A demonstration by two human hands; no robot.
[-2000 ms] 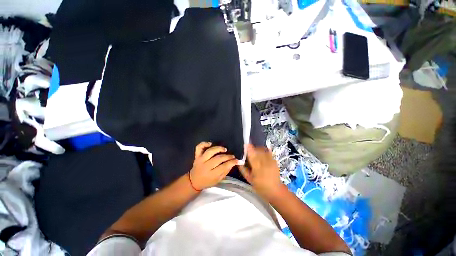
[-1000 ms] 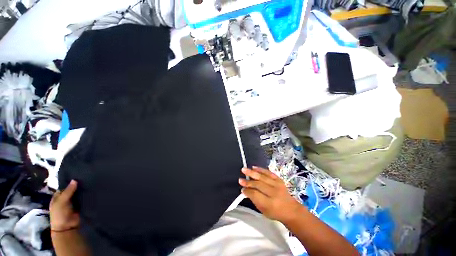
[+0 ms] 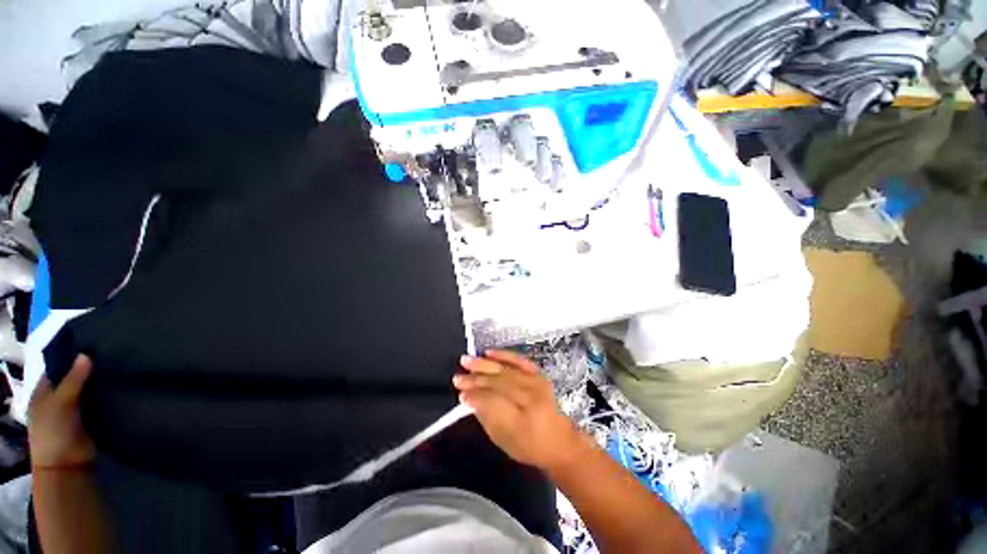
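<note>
A large black fabric panel lies on the table and hangs over its front edge. A thin rim of white fabric shows along its right and lower edges. My left hand holds the panel's left edge, thumb on top. My right hand pinches the right edge, fingers on top, in front of the needle area. The panel's upper right edge lies at the presser foot area of the white and blue overlock machine. Another black piece lies behind the panel at the upper left.
A black phone and thin pink pens lie on the table at the right. An olive sack stands below, beside white trimmings and blue plastic. Bundles of grey cut pieces lie at the back right. Cardboard lies on the floor.
My left hand has moved from beside my right hand to the panel's left edge. My right hand stays on the right edge. The view has shifted, showing more of the machine.
</note>
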